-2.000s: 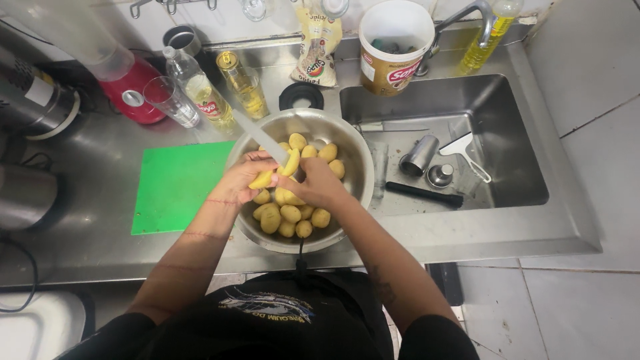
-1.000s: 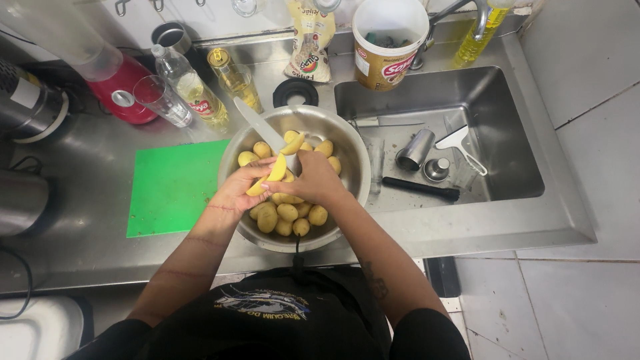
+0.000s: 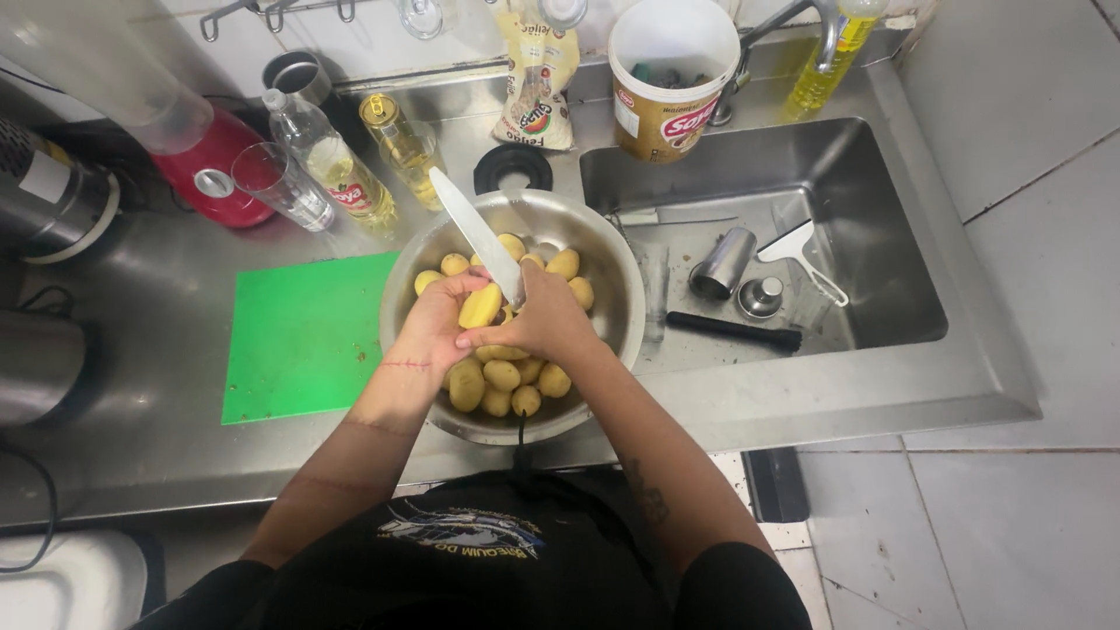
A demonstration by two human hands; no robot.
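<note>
A wide steel bowl on the counter holds many small potatoes. Above it, my left hand holds a cut piece of potato with its yellow face up. My right hand grips a knife whose pale blade points up and to the left; the handle is hidden in the fingers. My right thumb lies at the lower edge of the potato piece. Left of the bowl lies a green cutting board with small bits on it.
Right of the bowl, the sink holds a steel cup, a black muddler and a white scraper. Behind stand a plastic tub, a bean bag, an oil bottle, a glass and a red blender base.
One and two seconds ago, two yellow pieces of potato showed between my hands; now one shows, its cut face up. The knife stays in my right hand.
</note>
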